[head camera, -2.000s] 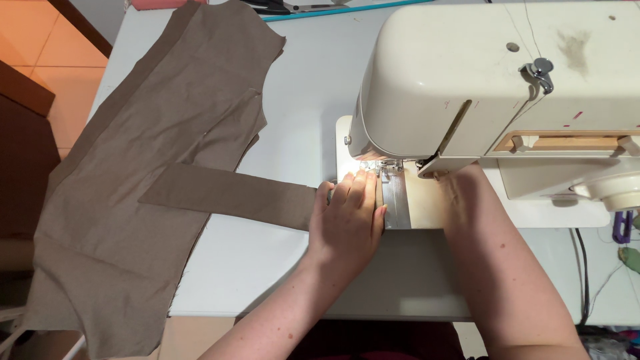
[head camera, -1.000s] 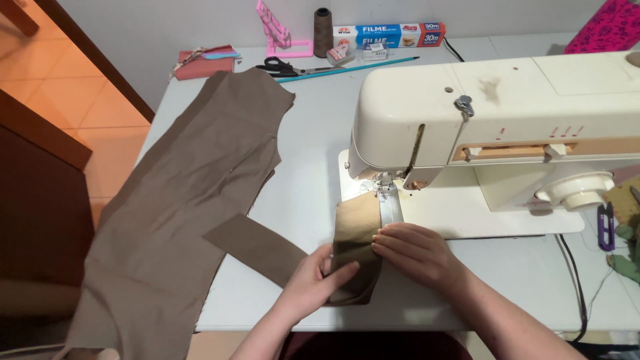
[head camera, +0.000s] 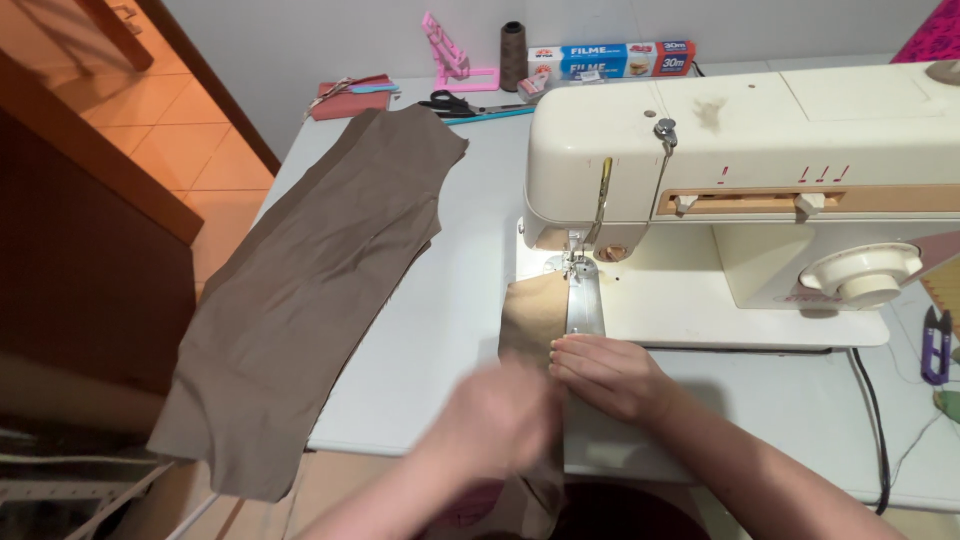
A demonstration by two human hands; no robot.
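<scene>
A brown fabric strip (head camera: 534, 319) lies on the bed of a cream Singer sewing machine (head camera: 600, 150), its far end at the presser foot (head camera: 571, 264). From there it runs toward me and hangs over the table's front edge. My right hand (head camera: 607, 375) rests on the strip's right edge with fingers together, just in front of the metal needle plate. Motion blurs my left hand (head camera: 499, 412), which is over the strip's near part; its fingers cannot be made out. Larger brown fabric pieces (head camera: 322, 262) lie spread on the left of the table.
Black-handled scissors (head camera: 457, 106), a thread cone (head camera: 513, 56), a pink stand (head camera: 465, 79) and a box of film (head camera: 611, 60) are at the back. Purple thread snips (head camera: 936, 345) lie at right, near a black cable (head camera: 874, 427). The fabric overhangs the table's front edge (head camera: 375, 448).
Both hands have come back from beside the needle to the strip's nearer part. The strip's tail, earlier stretched left over the large fabric, now hangs toward me. The view has shifted.
</scene>
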